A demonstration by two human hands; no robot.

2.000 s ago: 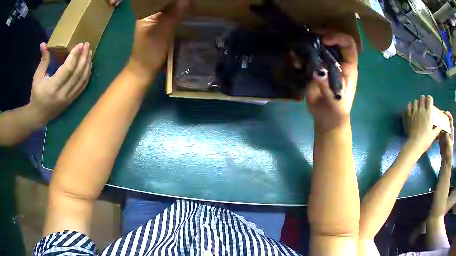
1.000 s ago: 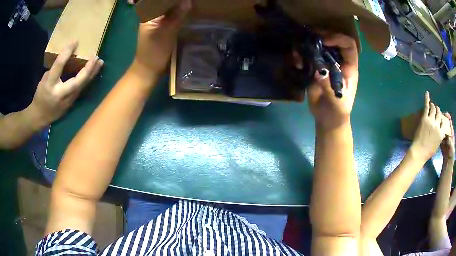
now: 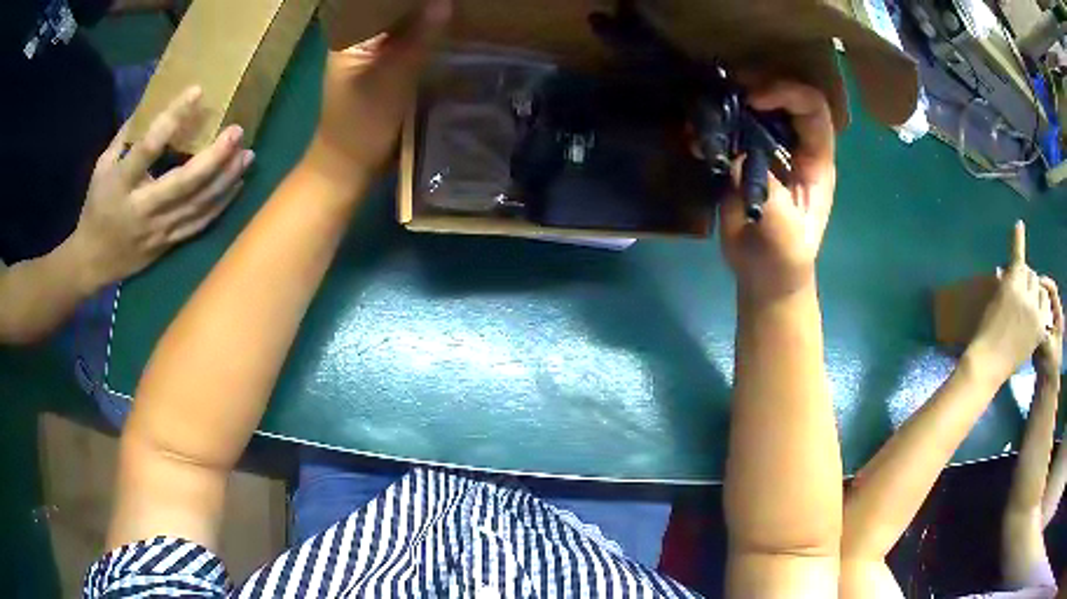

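An open cardboard box (image 3: pixel 562 232) lies in front of me at the top of the view, its lid raised at the far side. Inside at left is a clear plastic bag (image 3: pixel 468 146); beside it is a black block, perhaps a power adapter (image 3: pixel 585 176). My right hand (image 3: pixel 784 199) holds a black cable bundle (image 3: pixel 728 129) at the box's right end, its plug tips pointing towards me. My left hand (image 3: pixel 363 100) grips the box's left side and lid flap; its fingertips are partly hidden in shadow. A white edge shows under the box.
At left, another person's hand (image 3: pixel 152 193) rests at a closed brown carton (image 3: pixel 222 64). At right, another person's hands (image 3: pixel 1018 316) are beside a small brown box (image 3: pixel 962 309). Wires and tools (image 3: pixel 977 82) lie at the far right. The green table (image 3: pixel 503 363) has a curved near edge.
The cable tips in my right hand have turned and shifted left. The person at left has moved their carton and hand slightly. A small brown box has come into view at right.
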